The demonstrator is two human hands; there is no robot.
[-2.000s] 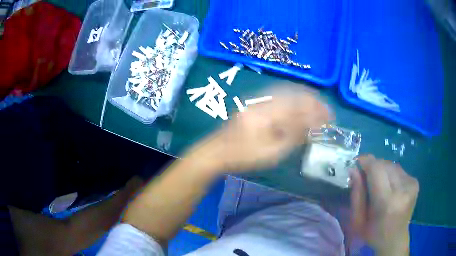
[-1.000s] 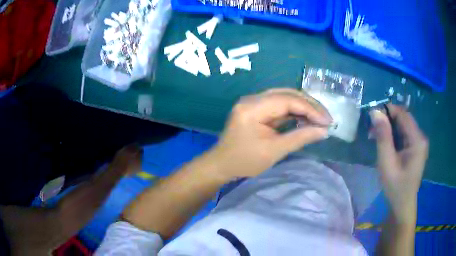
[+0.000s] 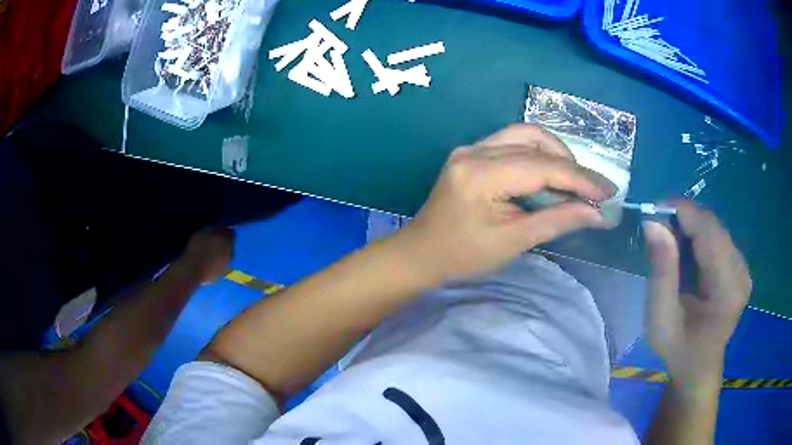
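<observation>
My left hand (image 3: 512, 200) is over the front of the work pad, thumb and fingertips pinched on a tiny part, mostly hidden by the fingers. My right hand (image 3: 702, 278) is just to the right, holding a small whitish piece with a thin lead (image 3: 647, 209) that points at my left fingertips. A dark item is partly hidden in the right hand. The work pad (image 3: 584, 122), silvery at the top and white below, lies on the green bench, partly covered by my left hand. Whether the two held parts touch is too small to tell.
Loose white strips (image 3: 320, 63) lie at centre left. A clear tub (image 3: 165, 109) of white pieces and a second clear tub (image 3: 80, 56) stand at left. A blue tray (image 3: 738, 96) holds thin white sticks. Tiny leaded components (image 3: 708, 152) lie at right. Another person's arm (image 3: 113, 348) is at left.
My left hand has come from above the bench to the pad and pinched a tiny part. My right hand has brought its whitish piece level with the left fingertips. The view has shifted, so bench items appear higher.
</observation>
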